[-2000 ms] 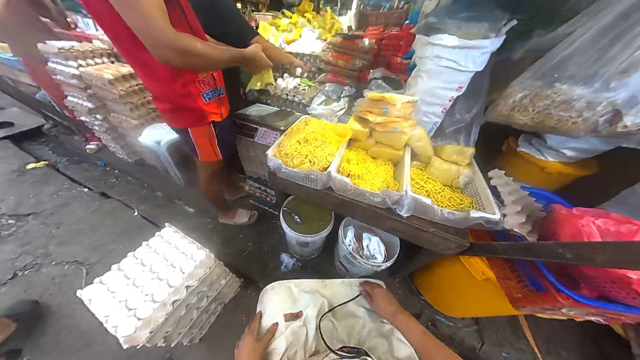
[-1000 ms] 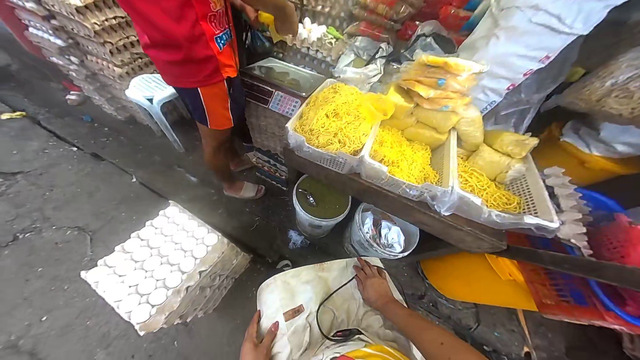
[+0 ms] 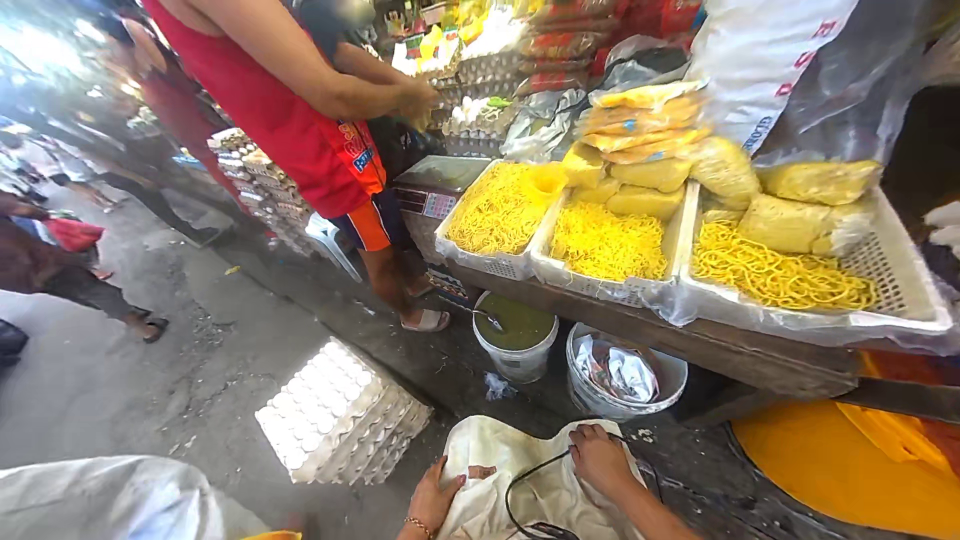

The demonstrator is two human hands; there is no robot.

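A cream fabric bag (image 3: 502,450) with a small brown patch lies low at the centre, a black cord (image 3: 517,480) looping over it. My left hand (image 3: 436,499) holds its left edge; a bracelet circles that wrist. My right hand (image 3: 596,454) grips the bag's upper right edge beside the cord. Beyond the bag stand a bucket of greenish liquid (image 3: 517,322) and a bucket holding crumpled plastic (image 3: 630,375). White baskets of yellow noodles (image 3: 607,244) rest on a wooden stall counter (image 3: 735,360), with bagged noodles (image 3: 652,176) behind.
Stacked egg trays (image 3: 337,420) stand on the ground to the left. A person in a red top (image 3: 292,112) is at the stall near a plastic stool (image 3: 330,240). Another person (image 3: 82,277) is at far left. A whitish sheet or sack (image 3: 112,499) fills the lower left corner.
The view has shifted left, showing more of the street. Both hands remain on the bag. The whitish sheet or sack has come into view at lower left.
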